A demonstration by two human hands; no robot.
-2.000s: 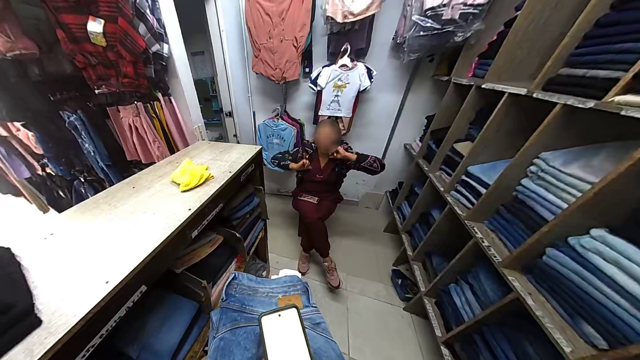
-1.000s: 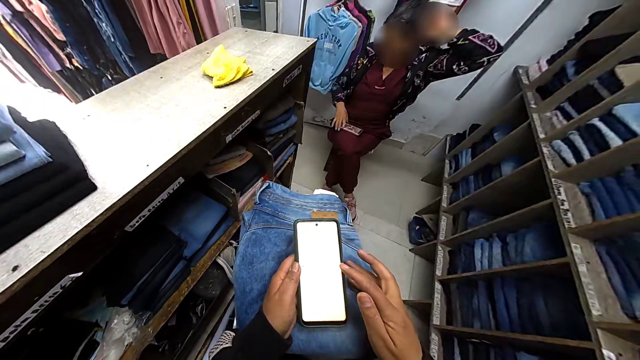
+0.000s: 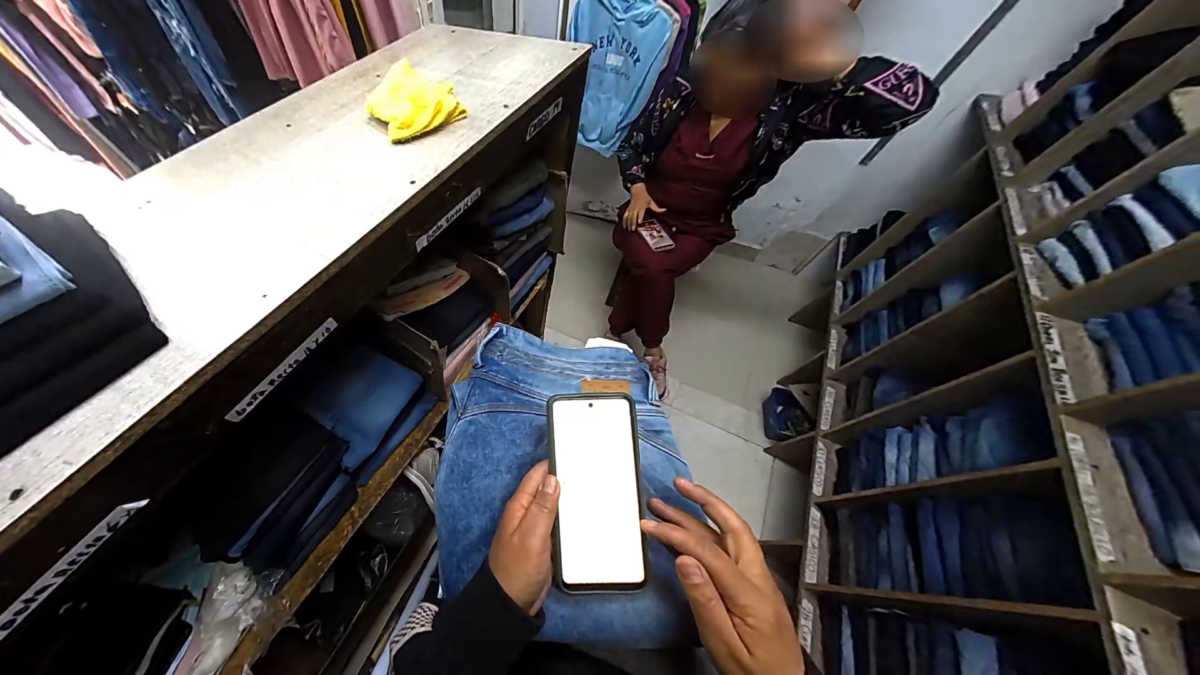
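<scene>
Upright in the lower middle of the head view is a smartphone [image 3: 598,492] with a dark case and a white, washed-out screen. My left hand [image 3: 527,539] grips its left edge. Close to the phone's right edge is my right hand [image 3: 720,572], its fingers spread and slightly bent, holding nothing; whether a fingertip touches the case I cannot tell. Beneath the phone and hands lie blue denim jeans [image 3: 497,422], folded, with a brown patch at the waistband. What supports the jeans is hidden.
A counter [image 3: 281,187] with labelled shelves of folded clothes runs along the left, a yellow cloth [image 3: 412,101] and dark folded garments [image 3: 70,328] on top. A person [image 3: 698,169] sits ahead. Wooden shelving [image 3: 937,483] with folded jeans stands at right, beside a tiled floor [image 3: 722,319].
Two seconds ago neither of my hands showed; both were at the phone one second ago. The seated person's one hand has come down to the lap. The view has tilted down.
</scene>
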